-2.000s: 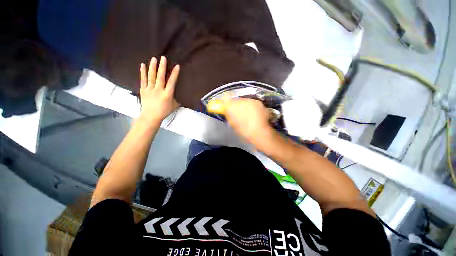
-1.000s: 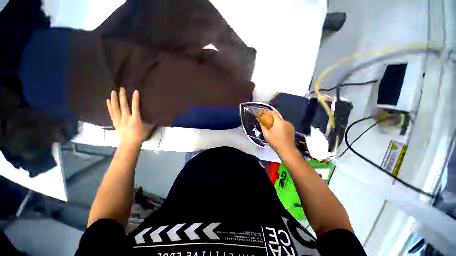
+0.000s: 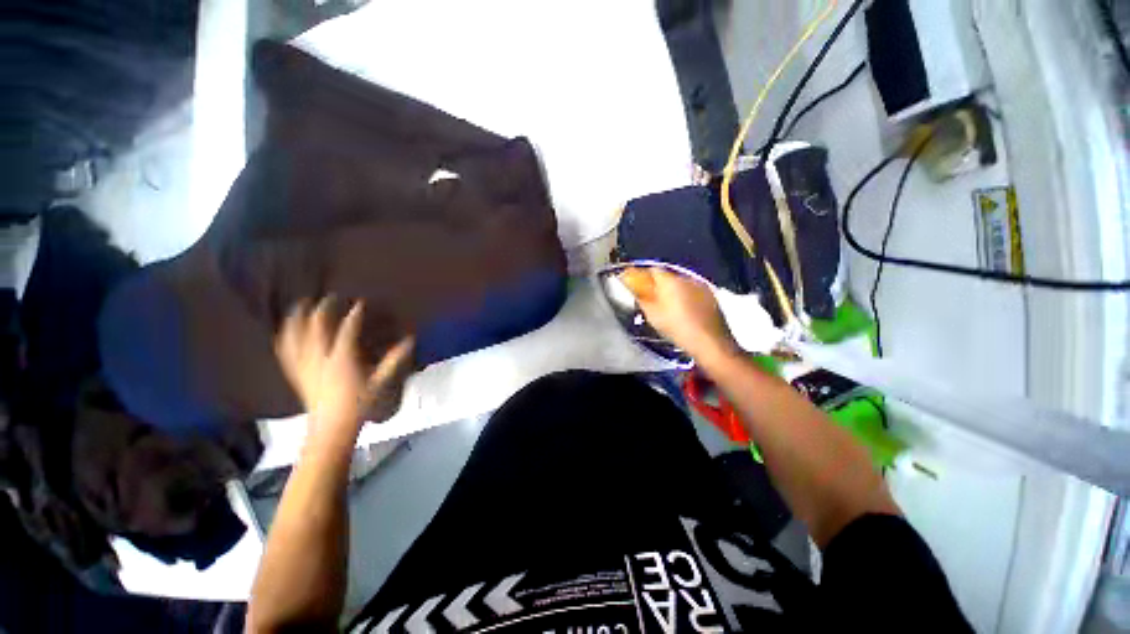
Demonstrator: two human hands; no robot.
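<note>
The brown garment (image 3: 409,266) lies over the blue padded board (image 3: 136,341), whose blue cover shows at the left end and along the near right edge. My left hand (image 3: 335,365) is on the garment's near edge, fingers spread and bent, somewhat blurred; whether it pinches cloth I cannot tell. My right hand (image 3: 679,310) is closed on the orange handle of the steam iron (image 3: 638,325). The iron is beside the board's right end, off the garment, at the near edge of the dark rest pad (image 3: 675,229).
The white table cover (image 3: 595,74) runs beneath. A brown and black garment pile (image 3: 149,477) is at left. A yellow hose (image 3: 734,186) and black cables hang at right. A green bag (image 3: 867,427) and red plastic frame (image 3: 716,406) are below the right table end.
The iron has moved from the garment to the right, near the rest pad. The blue near edge of the board became uncovered. My left hand's fingers, flat before, are now bent.
</note>
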